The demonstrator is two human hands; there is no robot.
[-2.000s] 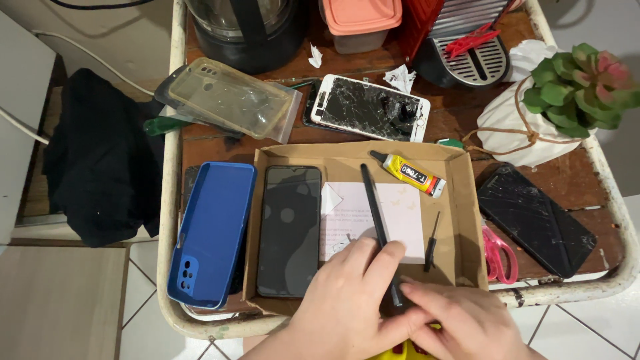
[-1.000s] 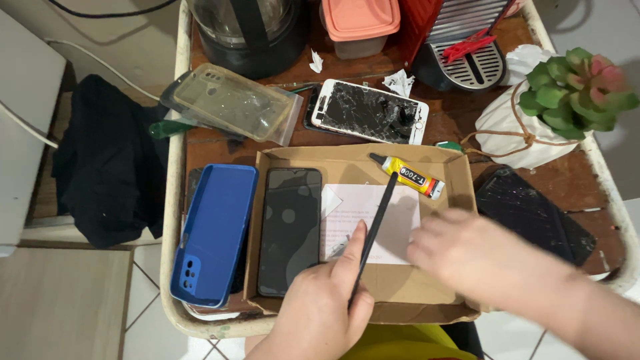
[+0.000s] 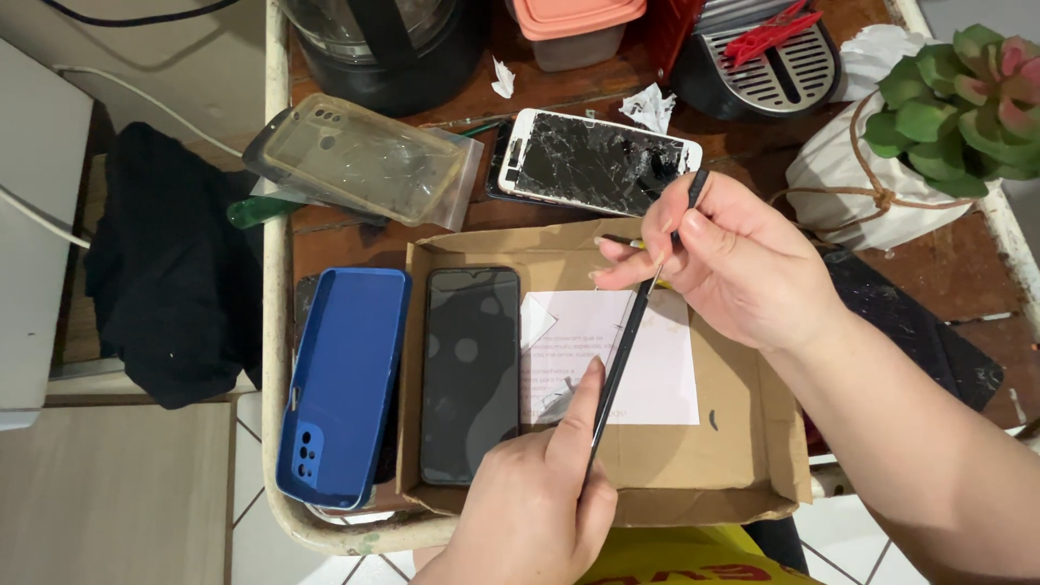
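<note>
My left hand [image 3: 540, 496] holds a thin, long black piece [image 3: 621, 370], seen edge-on and tilted, perhaps a phone or phone part. Between the thumb and fingers of my right hand [image 3: 739, 260] is a small screwdriver with a black handle [image 3: 696, 191]; its metal shaft points down at the piece's upper end. Whether the tip touches is unclear. Beneath both hands lies a shallow cardboard box [image 3: 731, 390]. A dark smartphone [image 3: 471, 374] rests at its left side, beside a printed paper sheet [image 3: 662, 374]. The yellow glue tube [image 3: 638, 244] is mostly hidden behind my right hand.
Left of the box stands a blue phone case [image 3: 345, 382]. Beyond it are a clear phone case [image 3: 366, 158] and a cracked white phone [image 3: 601, 158]. A potted succulent [image 3: 886, 179] and a dark phone [image 3: 918, 325] are on the right. A coffee machine [image 3: 772, 65] stands behind.
The screwdriver, which lay in the box's right side two seconds ago, is now in my right hand. That hand has moved up to the black piece, which my left hand still holds.
</note>
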